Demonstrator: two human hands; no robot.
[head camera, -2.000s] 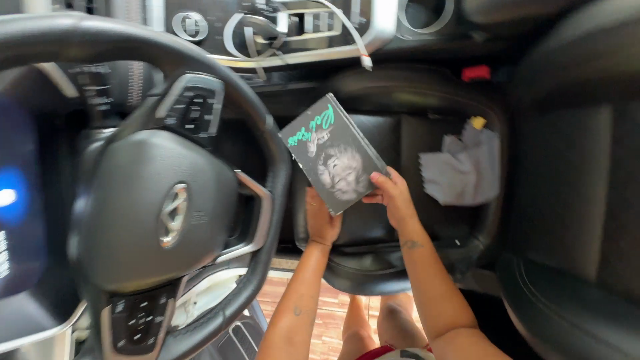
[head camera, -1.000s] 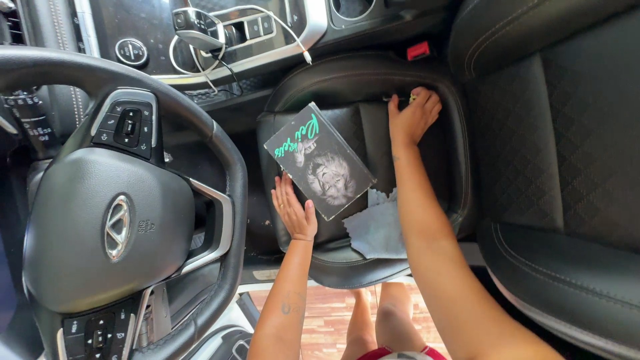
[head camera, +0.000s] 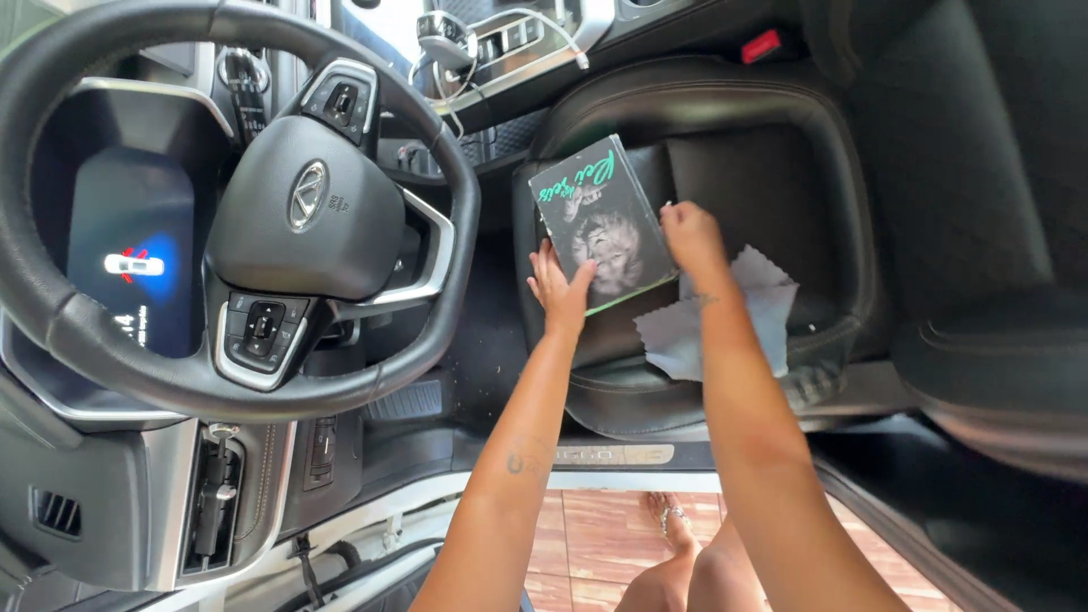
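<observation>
A dark book with a lion's face and green lettering on its cover (head camera: 608, 225) lies on the black leather car seat (head camera: 748, 170). My left hand (head camera: 561, 289) rests at the book's lower left corner, with the thumb on the cover and the other fingers along its edge. Close to the book's right edge, my right hand (head camera: 693, 238) has its fingers curled, with a small pale bit at the fingertips that is too small to identify. A grey cloth with zigzag edges (head camera: 765, 293) lies on the seat, partly under my right forearm.
To the left is the steering wheel (head camera: 306, 208), before a lit instrument display (head camera: 132, 255). A white cable (head camera: 544, 21) lies over the centre console by the gear selector (head camera: 446, 38). A red seat-belt buckle (head camera: 761, 46) stands at the seat's far side. The white door sill (head camera: 629, 480) crosses below.
My right hand has moved from the seat's far right side to beside the book. Two seconds ago both hands held the book; one second ago it lay on the seat.
</observation>
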